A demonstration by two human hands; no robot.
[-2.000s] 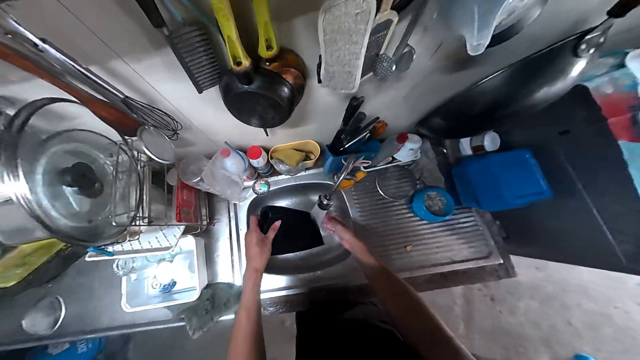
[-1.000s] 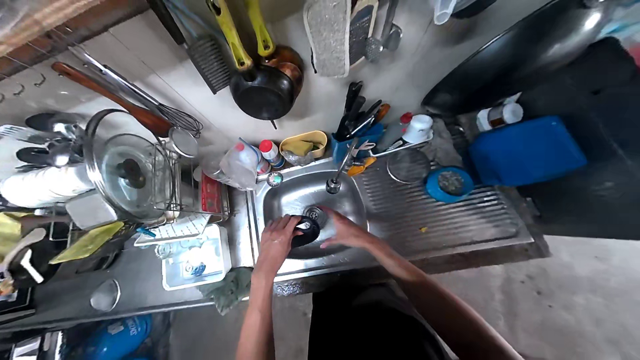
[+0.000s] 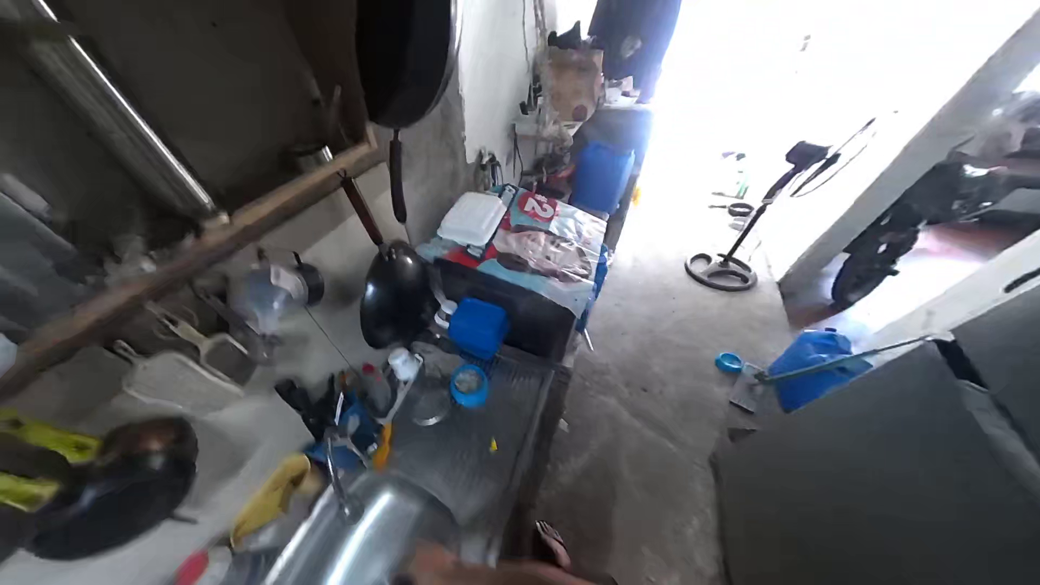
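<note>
At the bottom edge, what appears to be my right hand point(image 3: 443, 566) is blurred and partly cut off over the near side of the steel sink basin point(image 3: 386, 520). Its fingers are too unclear to show whether they hold anything. My left hand is outside the picture. The faucet point(image 3: 337, 479) rises at the basin's back edge. On the ribbed drainboard point(image 3: 455, 455) beside the basin are a blue round bowl point(image 3: 469, 386) and a small yellow scrap point(image 3: 493, 444).
A blue plastic box point(image 3: 478, 327) stands past the drainboard, near a hanging wok point(image 3: 396, 296). Utensils point(image 3: 313, 410) stand behind the faucet. Frying pans point(image 3: 114, 487) hang at left. A pedestal stand point(image 3: 723, 270) and blue jug point(image 3: 816, 366) are on the concrete floor point(image 3: 634, 455); a foot point(image 3: 552, 543) shows below.
The view has swung far to the right, toward a bright doorway. Both hands were over the basin a second ago, the left on a dark round object; now the left hand and that object are out of view.
</note>
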